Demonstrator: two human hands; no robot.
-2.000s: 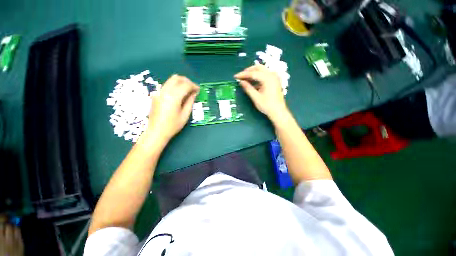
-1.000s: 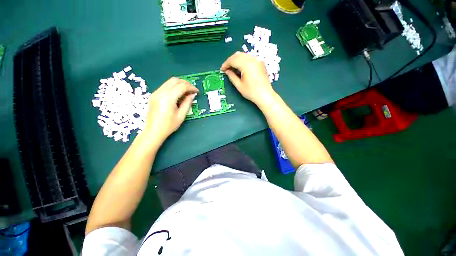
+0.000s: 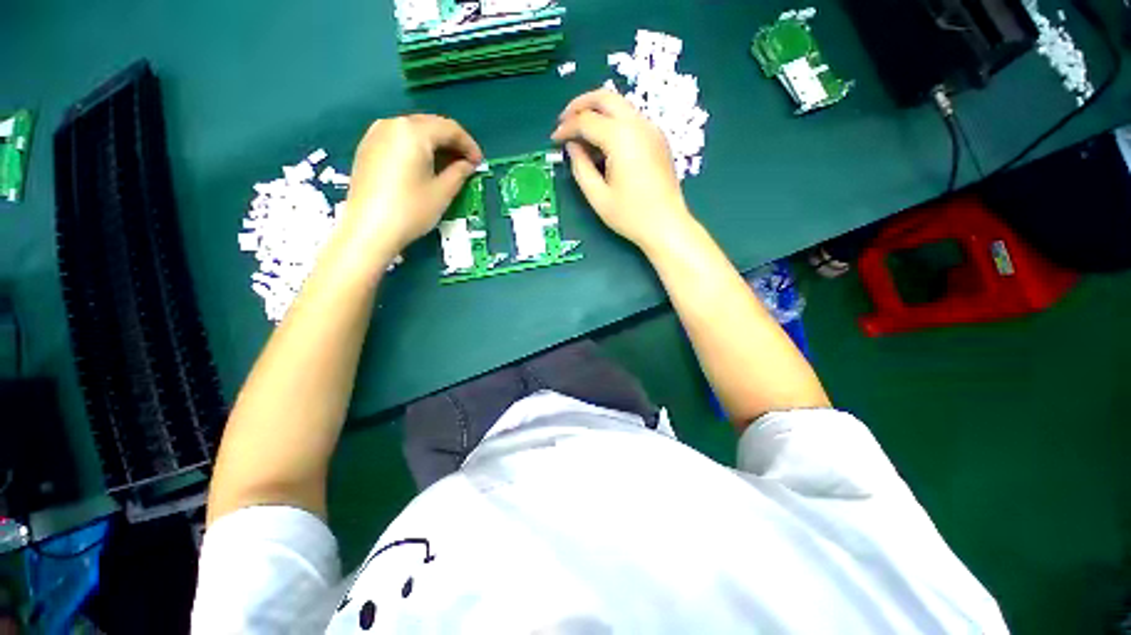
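Note:
A green circuit board panel [image 3: 527, 217], two boards side by side with white blocks, lies flat on the green mat. My left hand [image 3: 407, 180] is at its upper left corner, thumb and finger pinched on a small white part [image 3: 481, 166]. My right hand [image 3: 623, 171] is at the upper right corner, with thumb and finger close together beside a small white part [image 3: 554, 158]; whether they grip it is hard to tell. Loose white parts lie in a heap at the left [image 3: 288, 236] and another at the right [image 3: 670, 99].
A stack of green boards [image 3: 481, 52] stands beyond the panel. A black slotted rack [image 3: 130, 285] lies at the left. Small boards [image 3: 800, 62] and a black cabled unit [image 3: 949, 44] are at the right. A red stool [image 3: 961, 267] stands on the floor.
My left hand has moved from the panel's middle up to its upper left corner. My right hand stays near the upper right corner. The view has shifted slightly.

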